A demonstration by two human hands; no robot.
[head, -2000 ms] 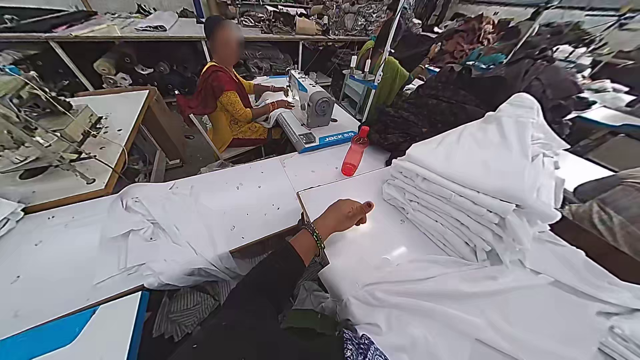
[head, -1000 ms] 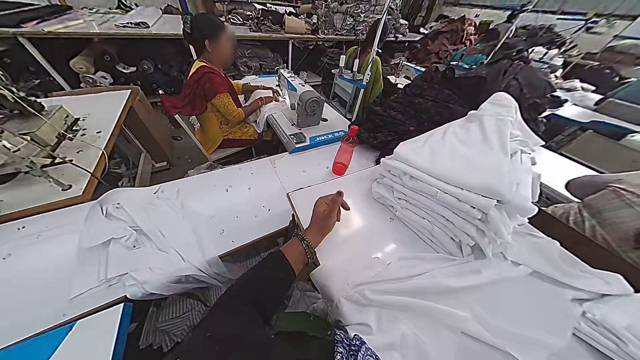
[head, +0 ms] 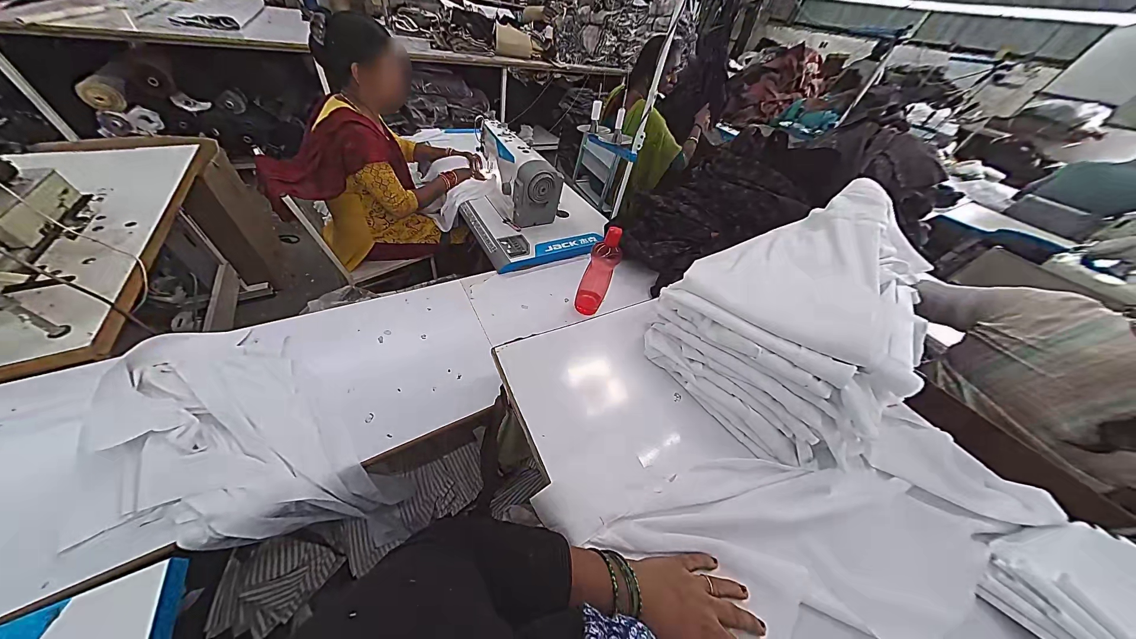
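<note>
My left hand (head: 688, 599) lies palm down on white fabric (head: 781, 532) at the bottom edge, fingers spread and pointing right. Dark bangles circle its wrist, and a ring is on one finger. Its lower part is cut off by the frame. My right hand is not in view. Beyond my left hand, a tall stack of folded white cloth (head: 781, 355) stands on the white tabletop (head: 577, 426). More folded white cloth (head: 1065, 577) lies at the lower right. A red plastic bottle (head: 596, 280) is upright near the back of the table.
To the left, loose white cloth (head: 222, 435) drapes over another tabletop. Striped fabric (head: 284, 568) shows in the gap below. A person (head: 373, 177) works at a Jack sewing machine (head: 524, 186); another person (head: 652, 133) is behind. Dark fabric (head: 737, 195) is heaped behind the stack.
My left hand has moved from the bare tabletop beside the stack down to the loose white fabric near me. Its fingers, curled before, are now spread flat.
</note>
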